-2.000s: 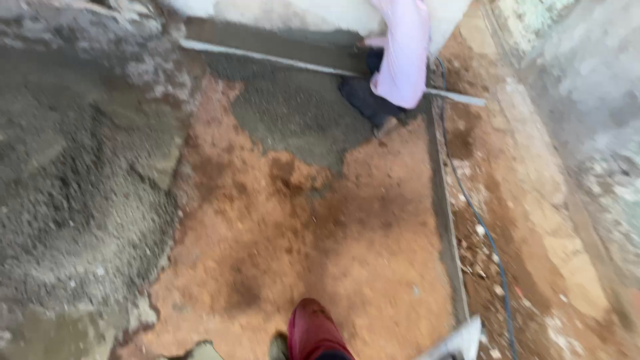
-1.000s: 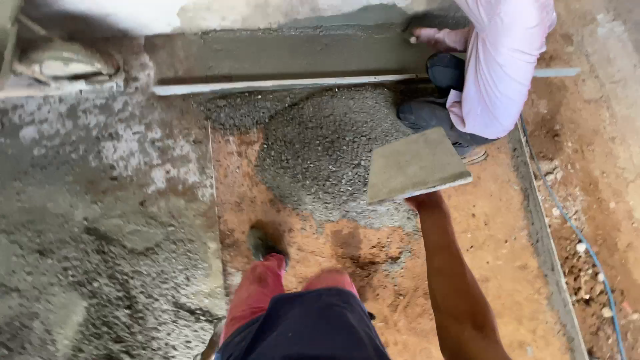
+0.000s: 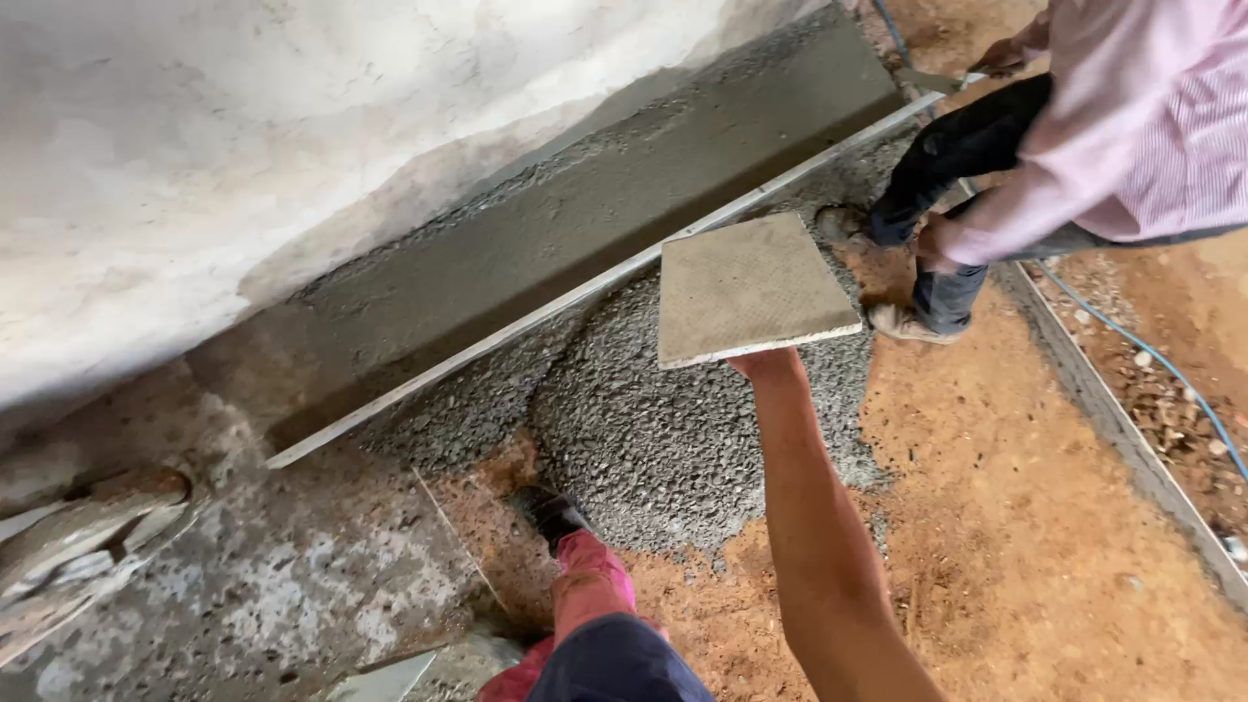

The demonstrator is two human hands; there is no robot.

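Observation:
My right hand holds a square, grey tile from beneath, its fingers hidden under it. The tile is above a mound of wet grey concrete. Behind it, a long pale straightedge lies diagonally along the edge of a smoothed mortar strip by the wall. My left hand is out of view. At the upper right, a co-worker in a pink striped shirt bends over; one hand is by the straightedge's far end, next to a flat blade like a trowel's.
A worn basin with debris stands at the left. A pale flat piece lies at the bottom edge. To the right are bare reddish soil, a narrow mortar-covered edging and a blue hose. The co-worker's feet are beside the mound.
The co-worker, crouching one second ago, is now more upright, with the legs apart. My right hand still holds the tile. The view has turned and come closer to the wall.

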